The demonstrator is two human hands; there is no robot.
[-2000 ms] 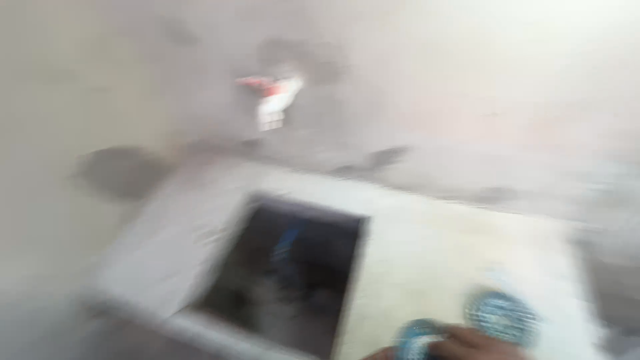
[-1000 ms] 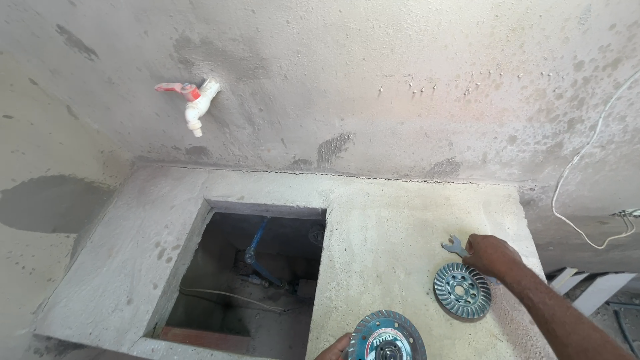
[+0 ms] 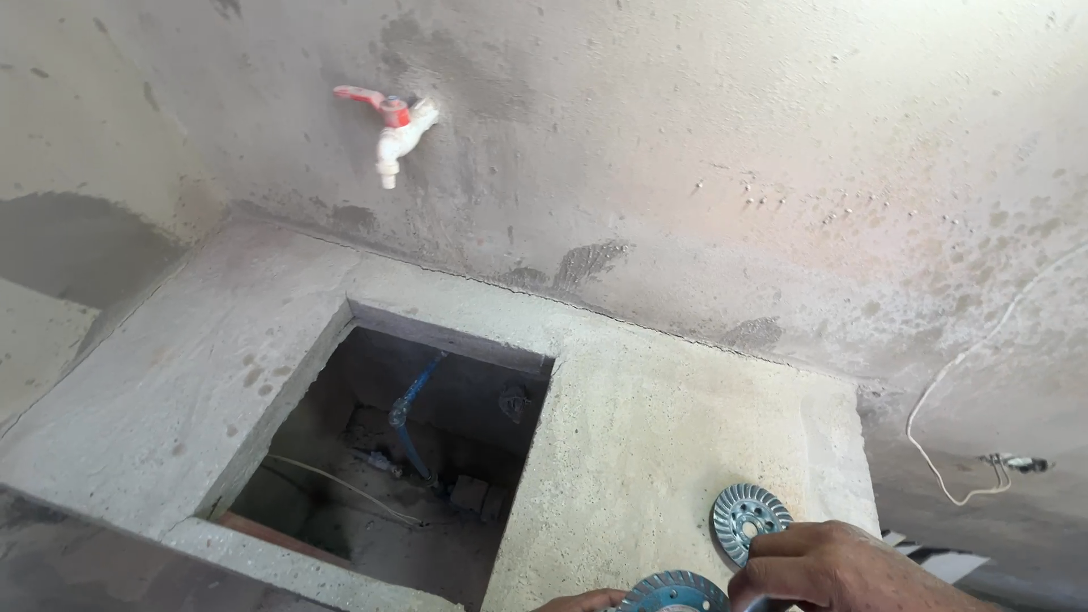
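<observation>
At the bottom edge, my left hand (image 3: 586, 600) grips the left edge of a blue diamond cup grinding wheel (image 3: 671, 586); whatever lies below it is cut off by the frame. My right hand (image 3: 816, 565) is bent over the wheel's right side, fingers closed on a grey metal tool (image 3: 761, 603), mostly hidden, which looks like the open-end wrench from the earlier view. Just up from the blue wheel, a second, silver-grey cup grinding wheel (image 3: 748, 520) lies flat on the concrete slab (image 3: 646, 442), partly covered by my right hand.
The slab has a rectangular cutout (image 3: 280, 425) at its middle, with a blue pipe (image 3: 414, 387) and a thin cable (image 3: 340, 484) below. A white tap with a red handle (image 3: 395, 127) juts from the plastered wall. A white wire (image 3: 926, 382) hangs at the right.
My right hand has moved down from beyond the silver-grey wheel to the blue wheel, with the wrench now largely out of sight. The view has shifted.
</observation>
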